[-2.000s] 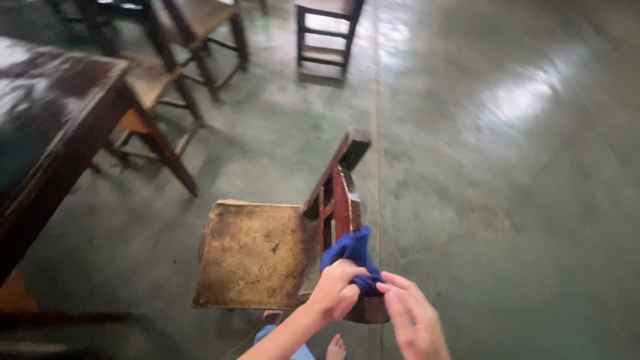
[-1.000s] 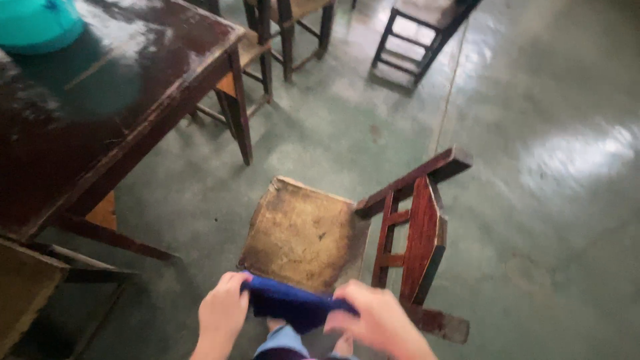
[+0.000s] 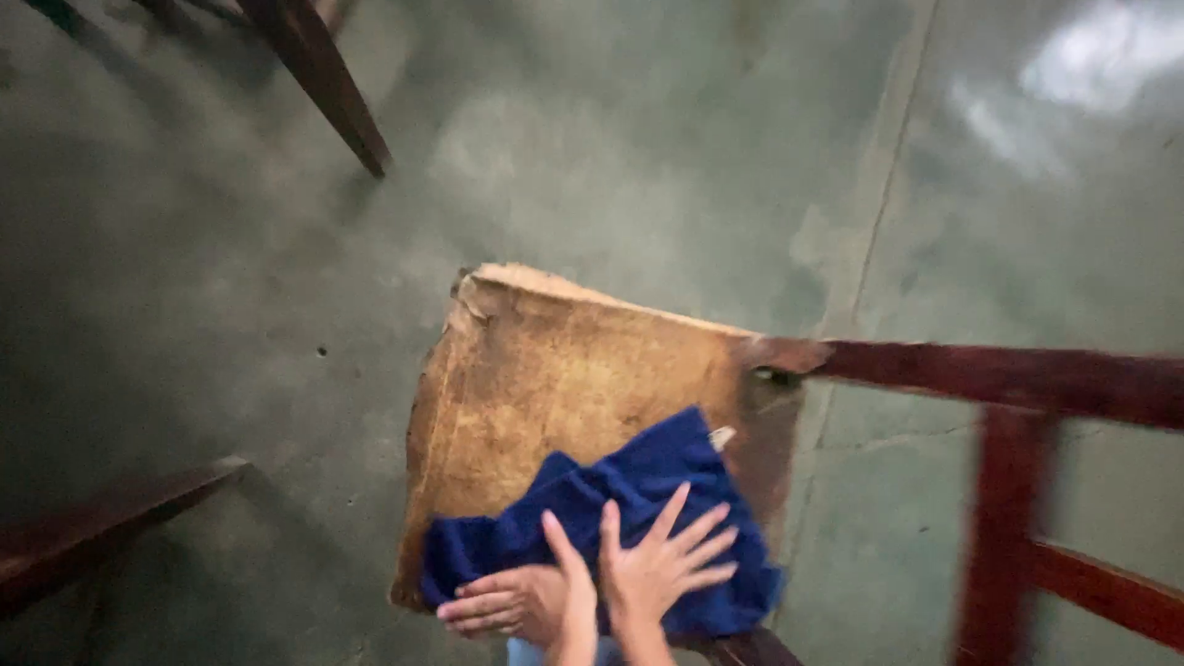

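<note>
A blue cloth [image 3: 610, 490] lies spread and creased over the near part of the worn wooden chair seat [image 3: 573, 379], with a small white tag at its upper right corner. On the cloth's left part rests my left hand [image 3: 532, 597], its fingers pointing left and its thumb raised. My right hand [image 3: 661, 564] lies beside it with the fingers spread flat on the cloth. Neither hand grips the cloth. The chair's dark red wooden backrest [image 3: 1008, 518] extends to the right of the seat, partly out of view.
A dark wooden leg [image 3: 324, 83] stands on the floor at the upper left. Another dark wooden leg [image 3: 120, 527] reaches in from the lower left edge. Green-grey concrete floor [image 3: 601, 166] with a seam line surrounds the chair.
The cloth was at the backrest, then held up between both hands in front of the seat; now it lies spread on the seat under my opened hands. The view has moved closer to the seat.
</note>
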